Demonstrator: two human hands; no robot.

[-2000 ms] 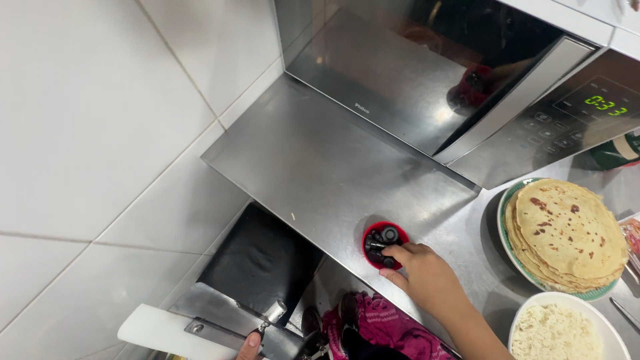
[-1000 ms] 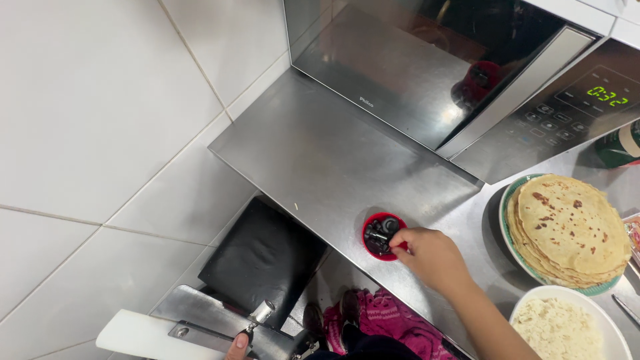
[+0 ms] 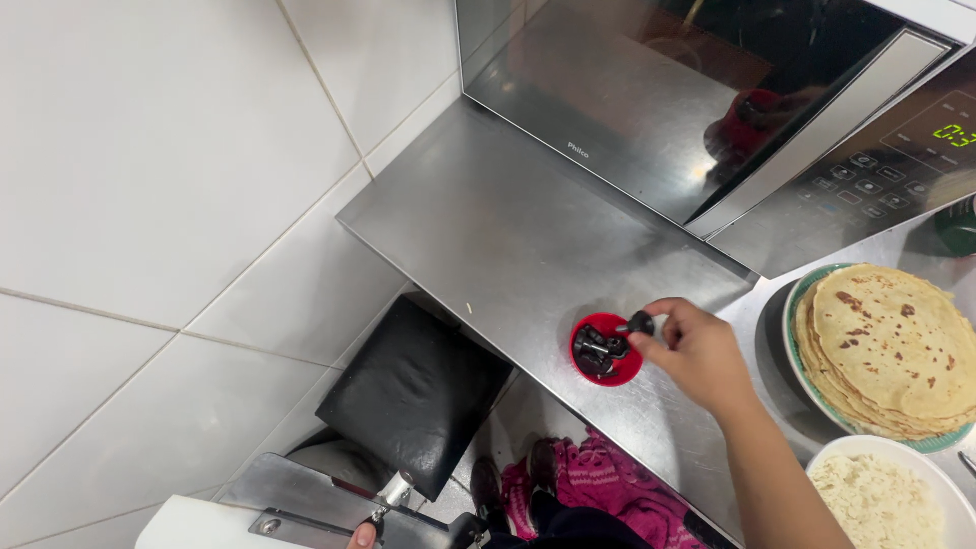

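My right hand pinches a black knob with a metal screw stem between thumb and fingers, just above the right rim of a small red bowl. Inside the bowl lie several black screw knobs. At the bottom edge, only a fingertip of my left hand shows, against a metal piece with a shiny cylindrical fitting. That piece is joined to a flat metal plate and a white part. The rest of my left hand is hidden, so its grip cannot be judged.
A Philco microwave stands on the steel counter. To the right are a plate of stacked flatbreads and a white bowl of shredded white food. A black-topped stool and pink cloth are below; a tiled wall is at left.
My right hand was reaching into the red bowl earlier; now it is at the bowl's right rim with a black knob lifted between its fingers.
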